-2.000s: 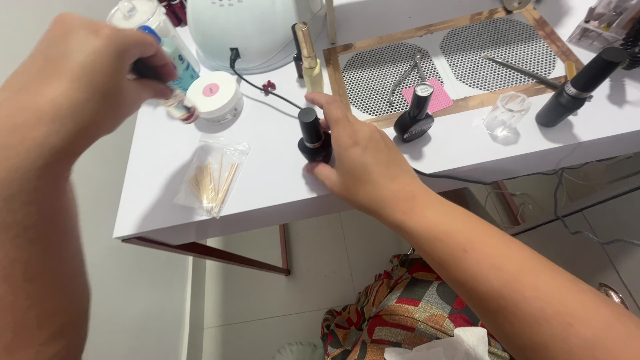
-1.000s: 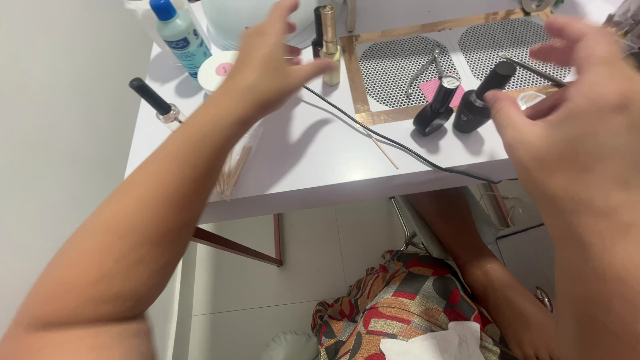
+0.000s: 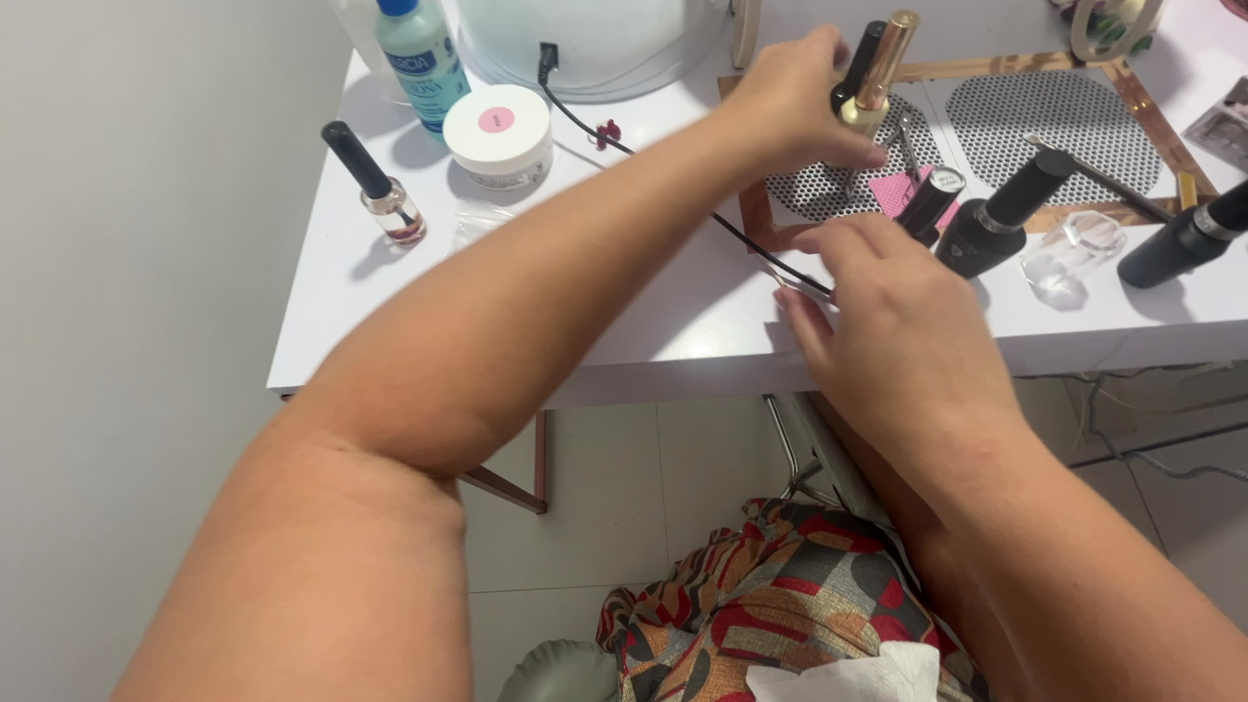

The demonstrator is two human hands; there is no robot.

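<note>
My left hand [image 3: 795,102] reaches across the dust-collector grille and holds a gold-capped polish bottle [image 3: 866,115] and a black-capped bottle [image 3: 858,70] side by side. My right hand [image 3: 897,292] is at the desk's front edge, thumb and fingers apart beside a thin wooden stick [image 3: 772,273] and the black cable [image 3: 746,239]. Just beyond it leans a black bottle with a labelled cap [image 3: 928,205]; another black bottle [image 3: 990,229] is to its right. Cuticle nippers [image 3: 910,146] and a pink pad [image 3: 892,192] lie on the grille. A clear bottle with a black cap [image 3: 393,207] stands at left.
A white jar [image 3: 497,141], a blue liquid bottle [image 3: 424,78] and a white nail lamp [image 3: 595,44] stand at the back left. A plastic packet [image 3: 478,222] is partly behind my left arm. Rightward are a faceted clear cup [image 3: 1072,255], a black bottle [image 3: 1175,249] and a metal tool [image 3: 1107,177].
The gold-capped and black-capped bottles, left of the grille a second ago, are now over it in my left hand. My right hand has lowered toward the front edge. The view has shifted.
</note>
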